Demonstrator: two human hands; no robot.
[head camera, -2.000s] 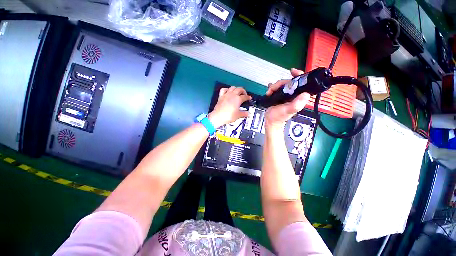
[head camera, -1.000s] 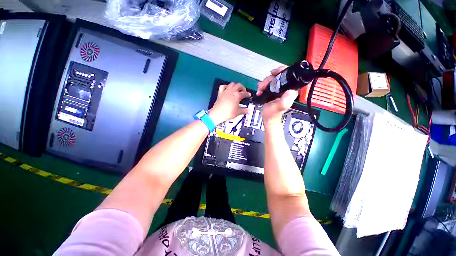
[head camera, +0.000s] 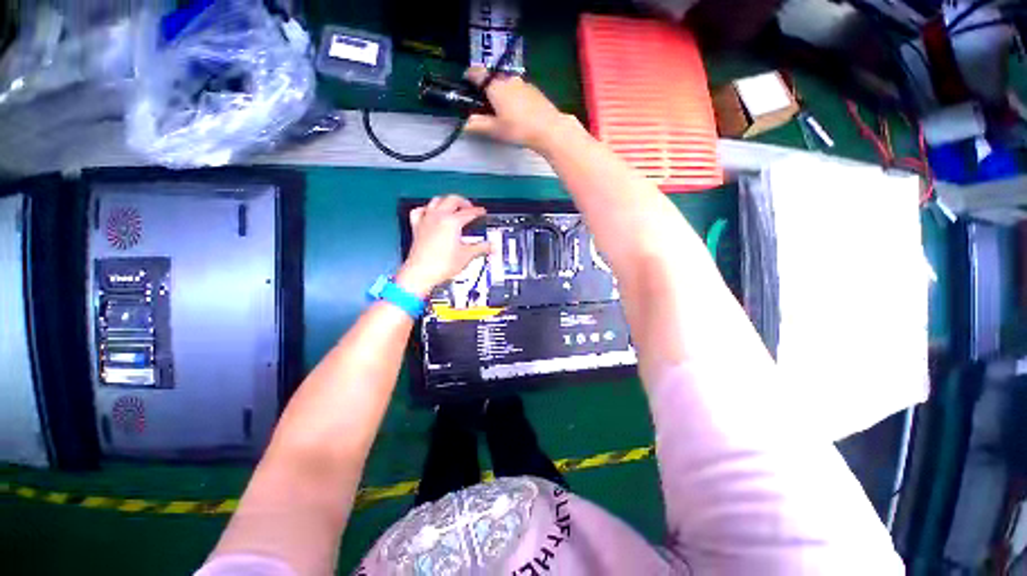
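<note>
An open laptop base unit (head camera: 552, 326) with a black battery and a yellow-orange strip (head camera: 467, 314) lies in front of me on a dark pad. My left hand (head camera: 447, 239) rests over its upper left corner, fingers bent; whether it pinches something small there cannot be told. My right hand (head camera: 516, 113) is stretched out beyond the base to the bench rear. It grips one end of a black handheld tool (head camera: 453, 92), which lies roughly level, its black cable looping below. My right forearm hides the base's right part.
A laptop with a grey bottom cover (head camera: 208, 326) lies at left, another at the far left edge. A crumpled plastic bag (head camera: 225, 90), a small dark case (head camera: 354, 56) and a red-orange ribbed tray (head camera: 651, 101) are at the rear. White sheets (head camera: 845, 293) are stacked right.
My right hand has moved the black tool from above the base to the bench rear, up and left. My left hand stays at the base's upper left corner. The view has turned.
</note>
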